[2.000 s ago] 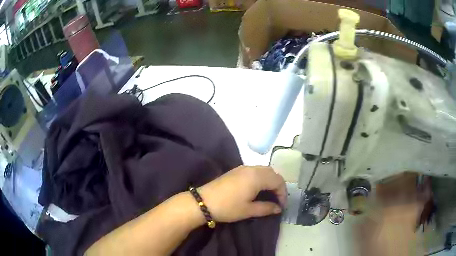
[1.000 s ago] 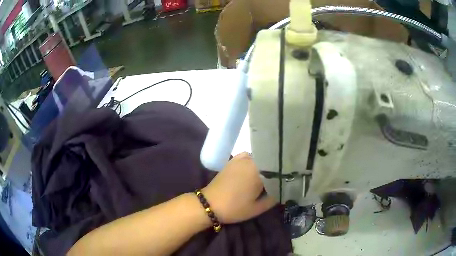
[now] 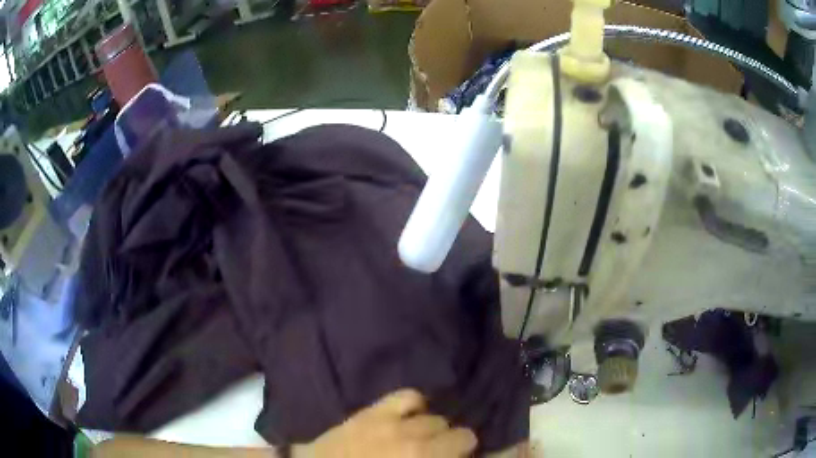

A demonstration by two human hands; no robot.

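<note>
A dark plum-brown garment (image 3: 358, 268) lies in a large bunched heap on the white table, left of the cream-white sewing machine head (image 3: 573, 197). Its right edge reaches the needle area, which the head and cloth mostly hide. My left hand (image 3: 389, 434) is at the bottom edge, partly cut off, with curled fingers gripping the garment's near part. A small skin-coloured patch shows at the bottom edge right of it, perhaps fingertips of my right hand (image 3: 523, 450); the rest is out of the picture.
A white lamp tube (image 3: 450, 197) hangs left of the head. Dark scraps (image 3: 729, 349) lie on the machine bed at right. An open carton (image 3: 438, 54) stands behind. At left are a bluish clear sheet (image 3: 183, 85), a reddish flask (image 3: 123, 63) and a neighbouring machine (image 3: 27, 197).
My left hand has moved from beside the needle down towards me. The garment's right part now spreads further along the head. My right hand has left the bed behind the head, baring the scraps.
</note>
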